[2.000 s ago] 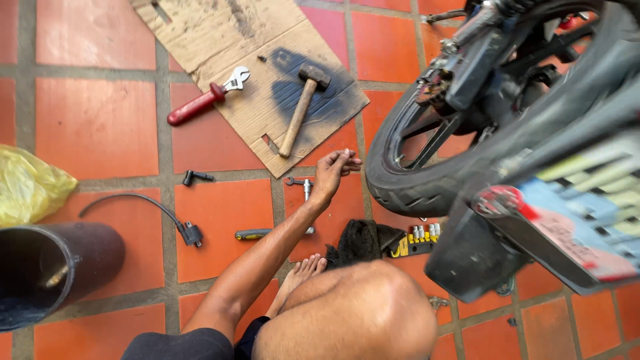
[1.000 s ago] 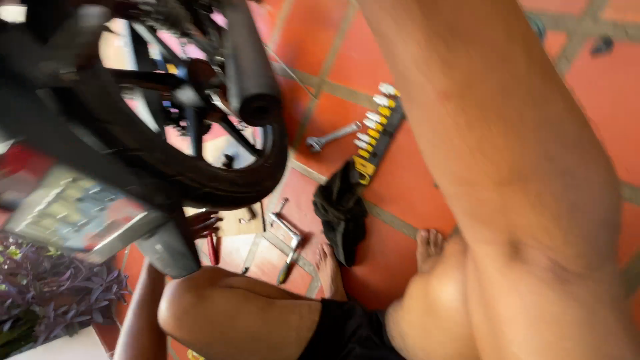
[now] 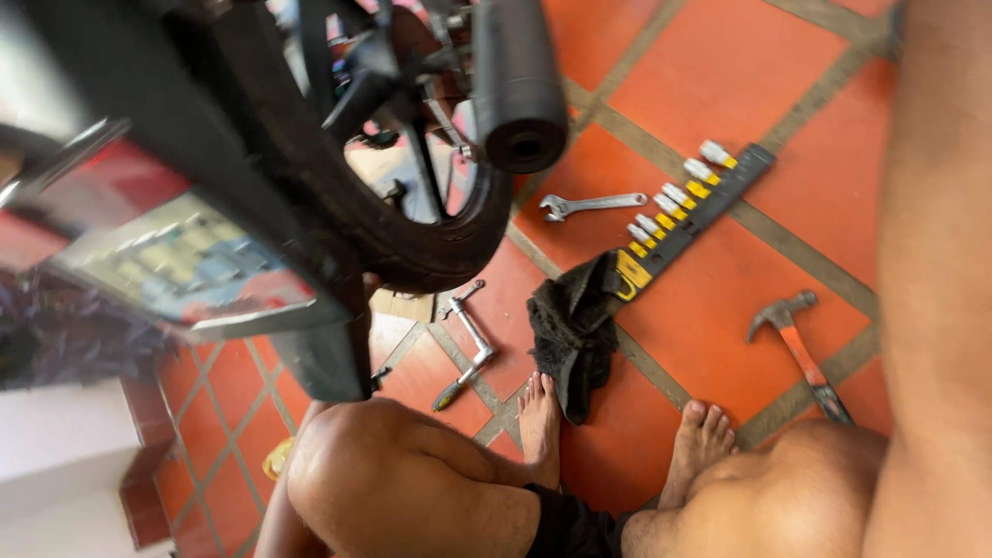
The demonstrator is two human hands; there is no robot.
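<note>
Behind the rear mudguard (image 3: 322,360) of a motorcycle, my left hand (image 3: 371,282) is almost wholly hidden; a small bit of skin shows beside the rear tire (image 3: 418,260). Its hold cannot be made out. My right arm rises along the right edge, with the hand outside the view. Below the tire, a socket wrench with a jointed handle (image 3: 474,333) lies on the floor. A crumpled black cloth (image 3: 573,333) touches a black rail of sockets (image 3: 697,221). An adjustable wrench (image 3: 593,204) lies left of the rail.
A claw hammer with an orange handle (image 3: 798,349) lies on the tiles near my right knee. The muffler (image 3: 521,93) juts out above the floor. Cardboard (image 3: 403,304) shows below the tire, and a purple-leaved plant (image 3: 85,325) stands at the left by a white ledge (image 3: 62,457).
The view has swung strongly. My left hand, in plain sight by the tire two seconds ago, is now mostly hidden behind the mudguard. The right arm has come into view.
</note>
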